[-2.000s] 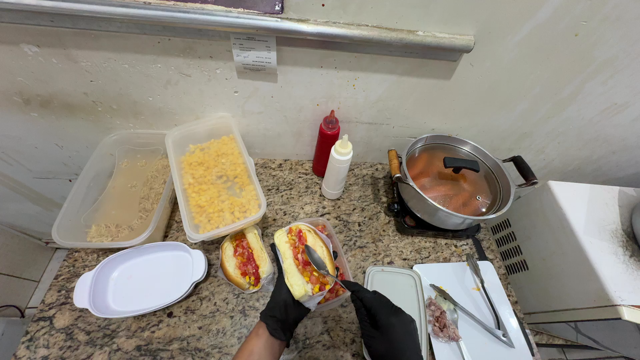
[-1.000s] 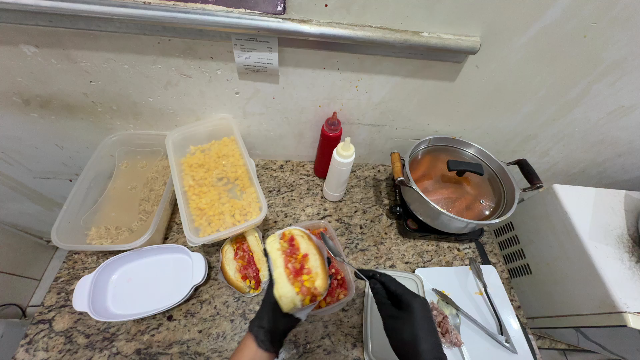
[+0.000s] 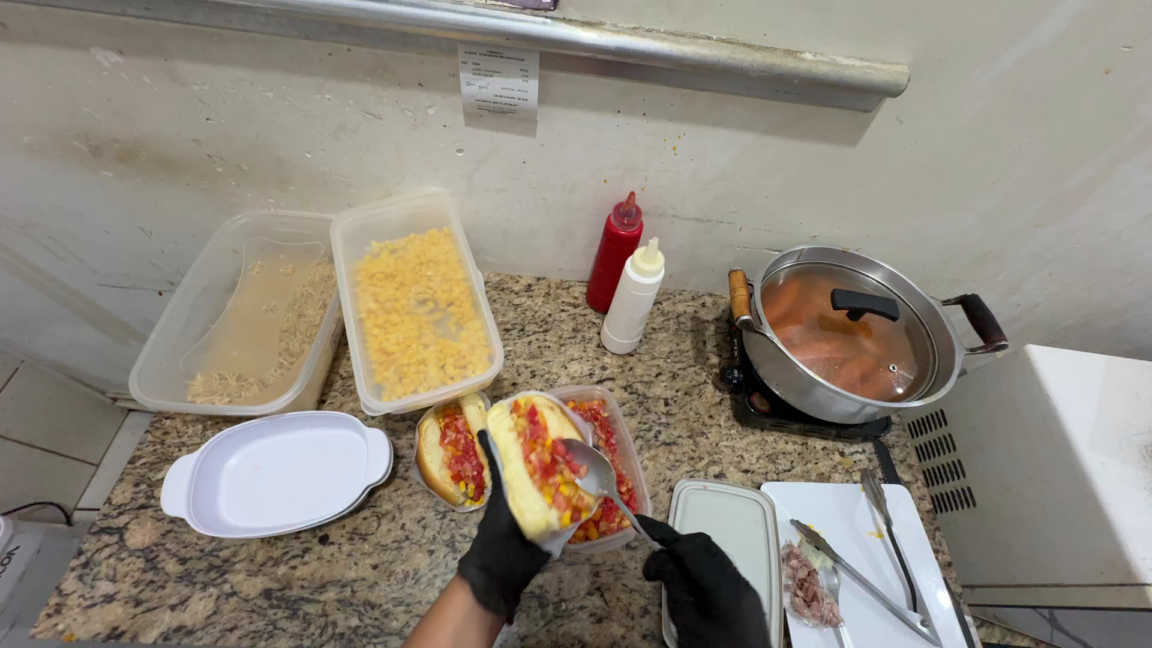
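Note:
My left hand (image 3: 506, 549), in a black glove, holds up a hot dog bun (image 3: 538, 468) filled with chopped tomato and corn, with paper around its lower end. My right hand (image 3: 706, 576), gloved alike, grips the handle of a metal spoon (image 3: 596, 470); its bowl rests against the filling. Behind and partly under the bun is a plastic tub of chopped tomato (image 3: 612, 432). A second filled bun (image 3: 454, 453) lies on the counter just left of the held one.
Left are a tub of corn (image 3: 418, 315), a tub of shredded food (image 3: 297, 351) and white oval dishes (image 3: 279, 472). Behind stand red (image 3: 616, 252) and white (image 3: 634, 301) squeeze bottles. A lidded pot (image 3: 846, 333) sits on a burner; tongs (image 3: 868, 576) lie on a white board (image 3: 783, 504) beside a lid (image 3: 724, 531).
The spoon has moved from the tomato tub onto the filling of the held bun. Two seconds ago it was also at the bun.

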